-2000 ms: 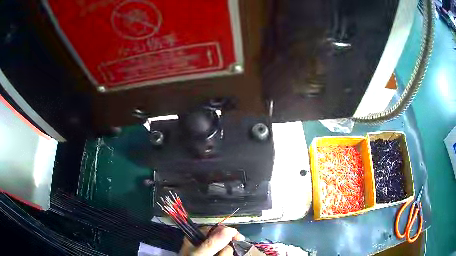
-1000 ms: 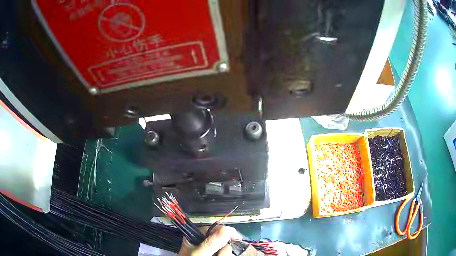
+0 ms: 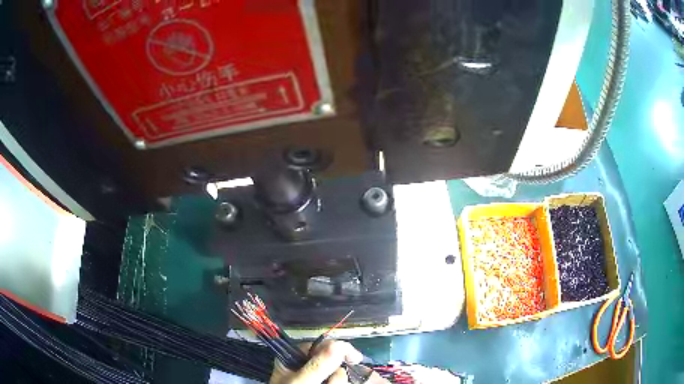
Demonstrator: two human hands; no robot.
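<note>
My left hand [image 3: 324, 363], cut off by the bottom edge, is closed on a bundle of black cables [image 3: 279, 346]. The cable ends fan into thin red and black wires with pale tips [image 3: 255, 315], just in front of the press's black metal block [image 3: 315, 251]. One thin red-and-black wire [image 3: 339, 324] stands apart above the fingers, pointing up and right. More red wire ends [image 3: 395, 373] show right of the hand. A small brownish patch lies beside it at the bottom edge; I cannot tell what it is. My right hand is not clearly in view.
The press body [image 3: 442, 90] with its red plate [image 3: 195, 71] fills the top. Right of the white base [image 3: 431, 259] sit trays of red pieces [image 3: 506, 266] and black pieces [image 3: 581, 251], with orange-handled scissors [image 3: 615, 326] beside them. Grey conduit [image 3: 616, 82] hangs right. Black cables [image 3: 169, 330] lie lower left.
The view shifts slightly, so the press and its red plate appear a little further left. My left hand keeps its hold on the cables near the block's front edge.
</note>
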